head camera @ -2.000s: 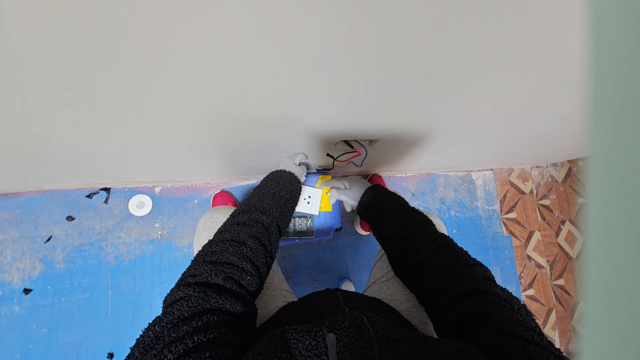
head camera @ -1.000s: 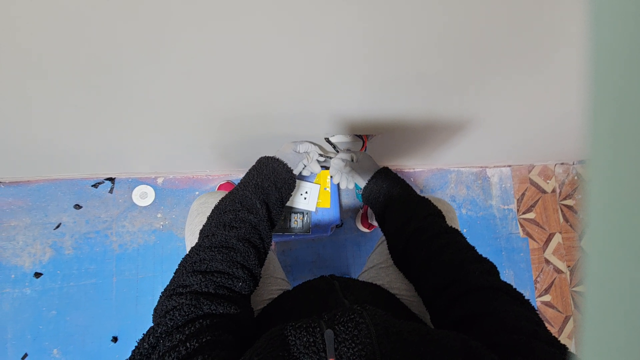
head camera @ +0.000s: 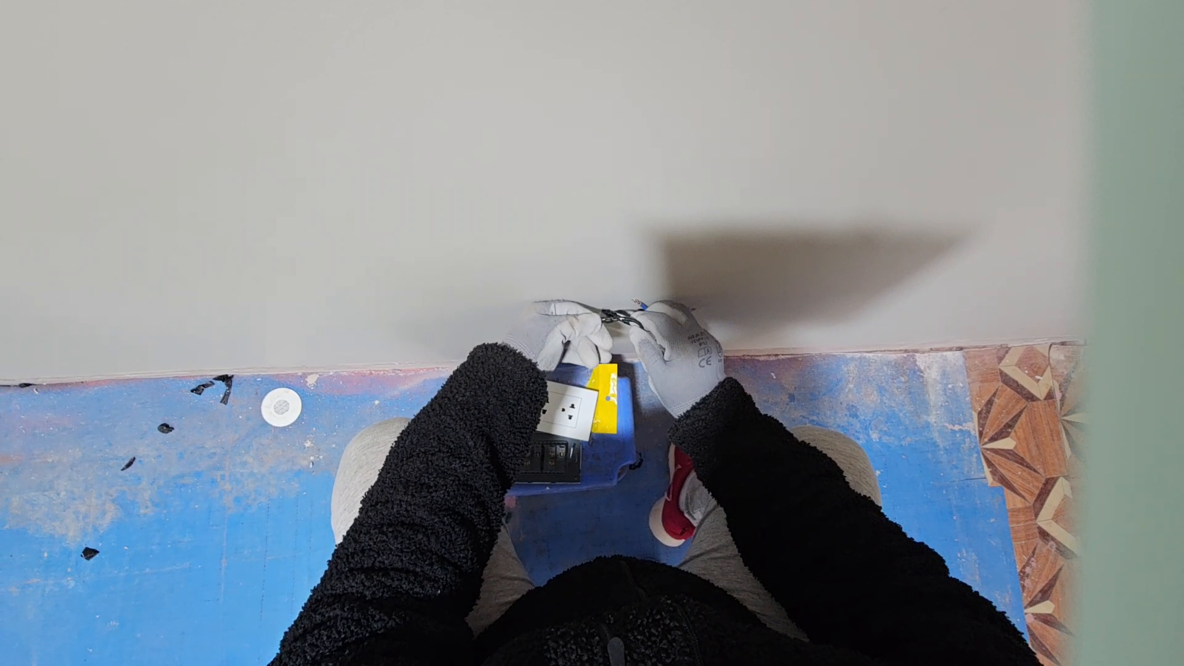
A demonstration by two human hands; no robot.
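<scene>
Both hands wear pale grey work gloves and are close together in front of the wall. My left hand (head camera: 566, 335) has its fingers curled around the dark handles of a small plier-like hand tool (head camera: 618, 317), whose head points toward the other hand. My right hand (head camera: 678, 351) pinches electrical wires (head camera: 640, 305), of which a blue bit shows by the fingertips; the rest is hidden. Below the hands, a white socket faceplate (head camera: 568, 411) lies beside a yellow card (head camera: 605, 398) on a blue box or stool (head camera: 622, 455). A black socket module (head camera: 553, 459) lies there too.
The pale wall (head camera: 462, 166) rises ahead, with a dark shadow at right. A white disc (head camera: 281, 407) and black scraps (head camera: 225, 387) lie on the blue floor covering (head camera: 185, 573) at left. Patterned flooring (head camera: 1027, 425) and a blurred green edge (head camera: 1138, 333) are at right.
Two seconds ago my hands were apart, with orange, black and blue wires showing at the wall opening. Now they are together at the wires, and my hands hide the opening.
</scene>
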